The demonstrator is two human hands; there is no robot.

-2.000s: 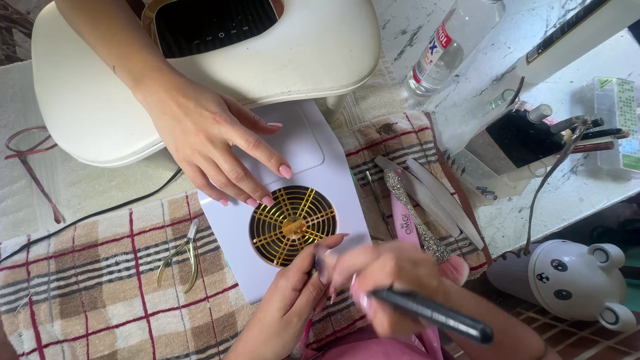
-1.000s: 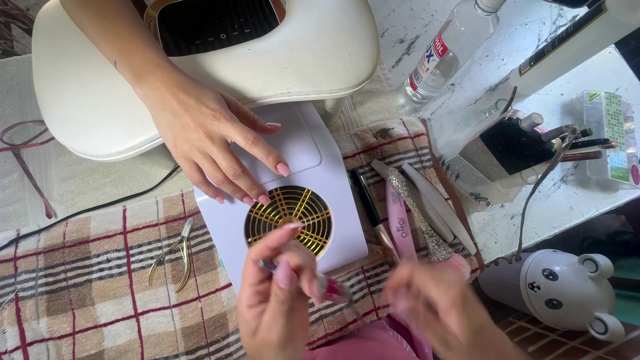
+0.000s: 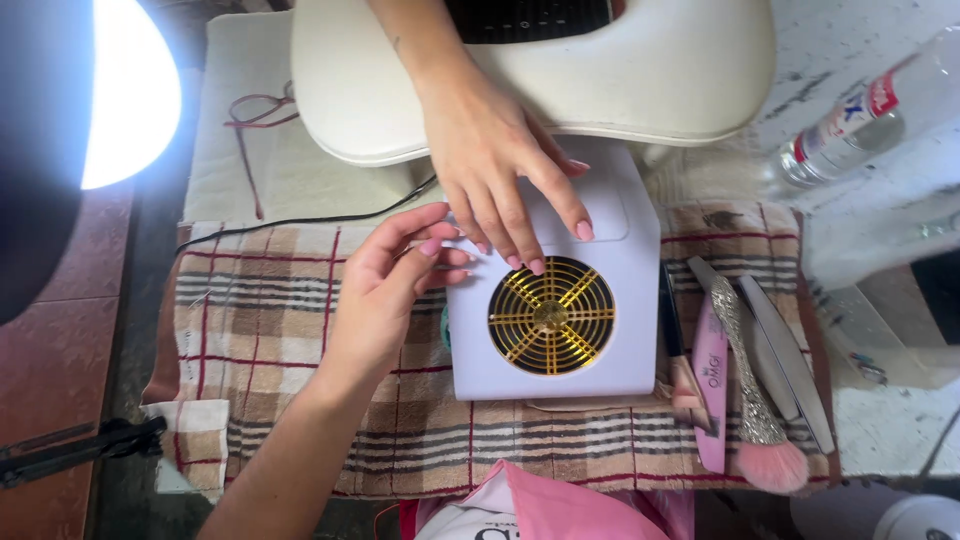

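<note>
My left hand [image 3: 382,285] reaches in from the lower left, palm partly turned up and fingers loosely bent, holding nothing visible. Its fingertips are close beside the fingers of another person's hand [image 3: 487,157]; whether they touch is unclear. That hand, with pink nails, comes from the top and rests palm down over a white nail dust collector [image 3: 480,367]. Its fingertips lie at the upper edge of the round gold fan grille [image 3: 551,315]. My right hand is out of view.
A white table lamp unit or nail lamp [image 3: 660,82] stands behind. Right of the collector lie a pink nail file [image 3: 709,382], grey files [image 3: 787,360], a makeup-style brush [image 3: 772,465] and a flat brush [image 3: 686,397]. A clear bottle [image 3: 840,142] stands upper right; a bright lamp [image 3: 131,97] glows left.
My right hand, which held a black-handled tool two seconds ago, has left the view. My left hand has moved from below the grille to beside the other person's fingers. The view has shifted left.
</note>
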